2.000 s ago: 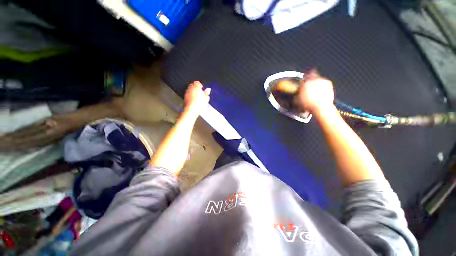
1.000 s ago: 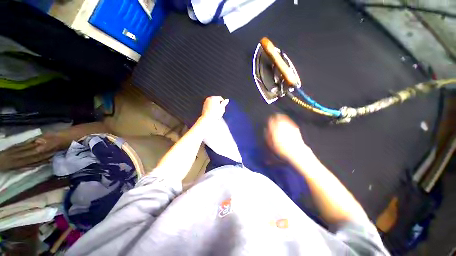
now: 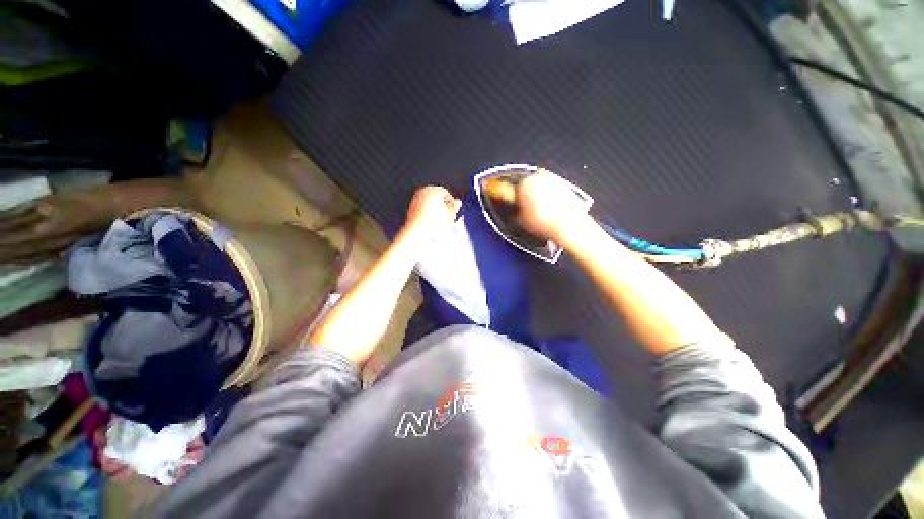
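Note:
A navy garment piece [image 3: 498, 274] with a white panel [image 3: 453, 272] lies along the near edge of the dark pressing table. My left hand [image 3: 434, 211] pinches its far end at the table's left edge. My right hand [image 3: 547, 208] is closed on the handle of the steam iron [image 3: 492, 191], whose pale-edged soleplate points left. The iron is at the right side of the navy cloth, close to my left hand. Its underside and the near end of the cloth, partly behind my body, are hidden.
The ribbed black table pad [image 3: 669, 112] spreads ahead. A blue and yellowish hose [image 3: 669, 251] runs right into a wrapped section. White pieces [image 3: 552, 15] lie at the far edge. A round basket [image 3: 253, 304] of navy and grey cloth stands left, and a blue box [image 3: 304, 20] is far left.
My right hand, off the iron and over the near table a second ago, is on its handle again. The iron has come nearer, onto the navy cloth's edge. My left hand still holds the cloth.

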